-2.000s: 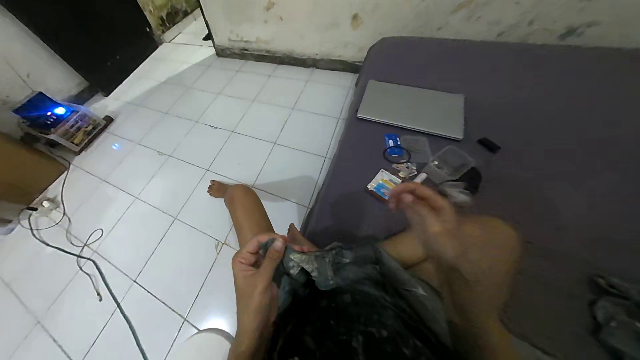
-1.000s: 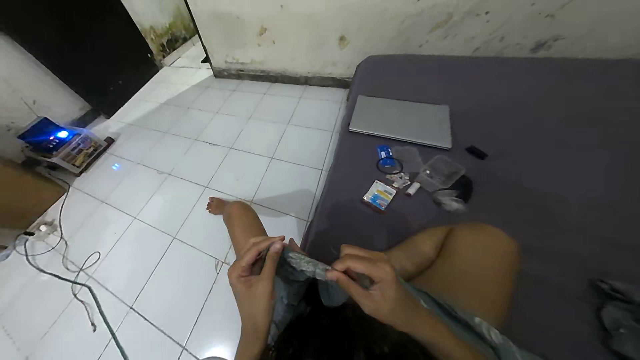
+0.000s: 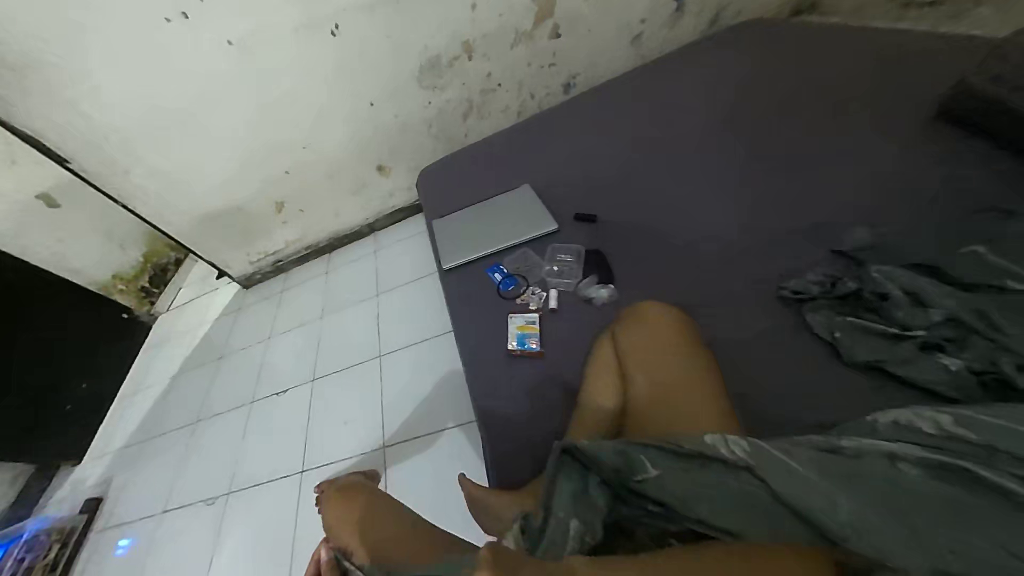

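Observation:
At the bottom edge, the fingertips of my left hand (image 3: 324, 562) pinch the edge of a grey-green patterned cloth (image 3: 768, 488). My right hand (image 3: 512, 558), partly cut off by the frame, grips the same cloth, and a strip of it runs between the two hands. The cloth lies across my lap and spreads to the right. On the mattress beyond my bent knee are a flat printed packet (image 3: 525, 333), a small white spool-like cylinder (image 3: 553, 300), a clear plastic box (image 3: 564, 266), a blue packet (image 3: 502, 277) and a black ring (image 3: 513, 286).
A closed silver laptop (image 3: 494, 226) lies near the corner of the mattress (image 3: 688, 152), with a small black object (image 3: 585, 217) beside it. Crumpled dark cloth (image 3: 904, 328) lies at the right. White floor tiles (image 3: 344, 416) border the mattress, and a stained wall (image 3: 320, 104) stands behind.
The view has turned strongly to the right. Both hands, higher in the frame a second ago with the cloth edge between them, are now low at the bottom edge.

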